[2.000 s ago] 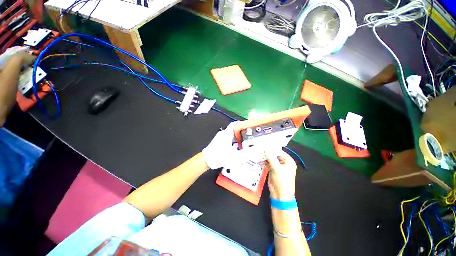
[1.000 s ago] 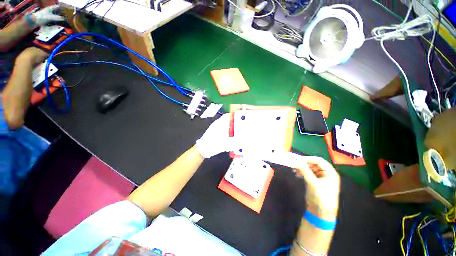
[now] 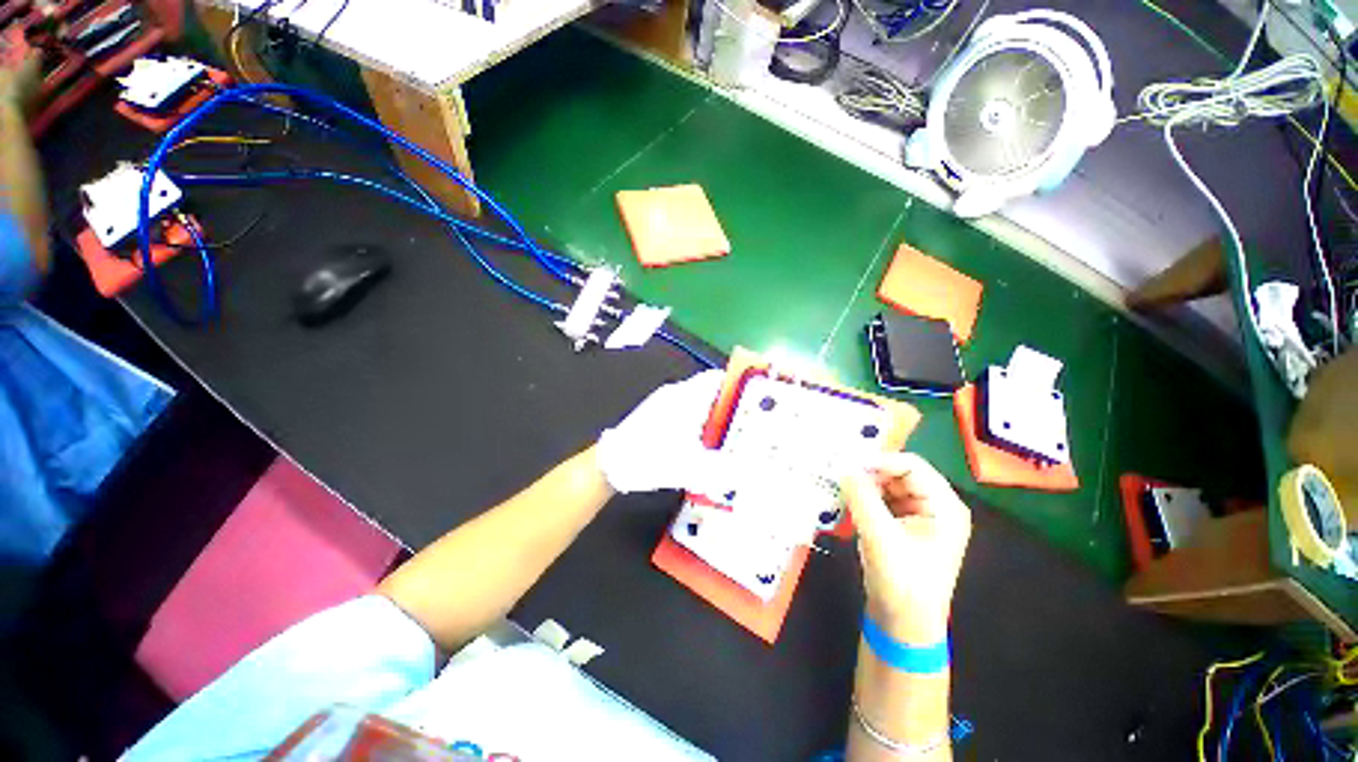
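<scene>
My left hand (image 3: pixel 663 436), in a white glove, holds a white-bottomed box (image 3: pixel 804 424) on an orange-red pad (image 3: pixel 900 423), underside up with dark corner dots. My right hand (image 3: pixel 912 524), with a blue wrist band, has its fingertips at the box's lower right edge; whether they pinch a thin white piece there is too blurred to tell. A second white-bottomed box (image 3: pixel 733 555) lies on another orange-red pad (image 3: pixel 770 612) on the black mat just below, partly covered by the held box.
A black box (image 3: pixel 920 354), a white-bottomed box (image 3: pixel 1025 412) on a pad and loose orange pads (image 3: pixel 673 225) lie on the green surface. Blue cables run to a silvery splitter (image 3: pixel 593 304). A black mouse (image 3: pixel 340 282) lies left. A coworker's blue sleeve (image 3: pixel 75 402) shows far left.
The held box first tilts to show its underside, then lies flatter and lower. My right hand moved away right with a white strip, then back to the box. The coworker's hands have left the boxes at left.
</scene>
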